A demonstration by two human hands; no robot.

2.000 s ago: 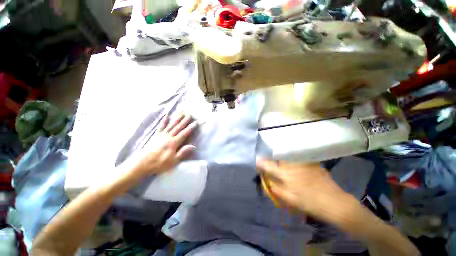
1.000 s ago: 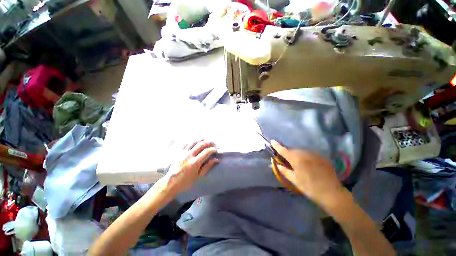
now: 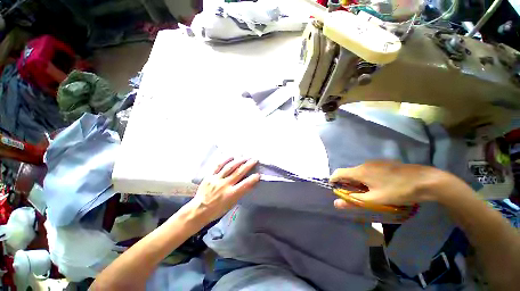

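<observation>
A light grey-blue garment panel (image 3: 296, 224) runs from under the sewing machine head over the table's front edge into my lap. My left hand (image 3: 228, 182) lies on the cloth at the front edge, fingers pressing it down. My right hand (image 3: 376, 185) grips the orange handles of the scissors (image 3: 379, 206). The blades point left along the cloth edge, their tips toward my left hand. Glare hides whether the cloth lies between the blades. The sewing machine (image 3: 427, 74) stands right of centre, its needle area above the cloth.
Folded grey-white cloth (image 3: 239, 21) lies at the table's (image 3: 171, 113) back edge. A pale blue cloth heap (image 3: 80, 170) hangs left of the table. A green bundle (image 3: 85, 94) and a red item (image 3: 45, 62) lie beyond it. A small compartment (image 3: 484, 170) is at the right.
The view has shifted closer to the machine's needle end. The scissors have turned from angled upward to pointing left along the cloth edge. My left hand still rests on the cloth.
</observation>
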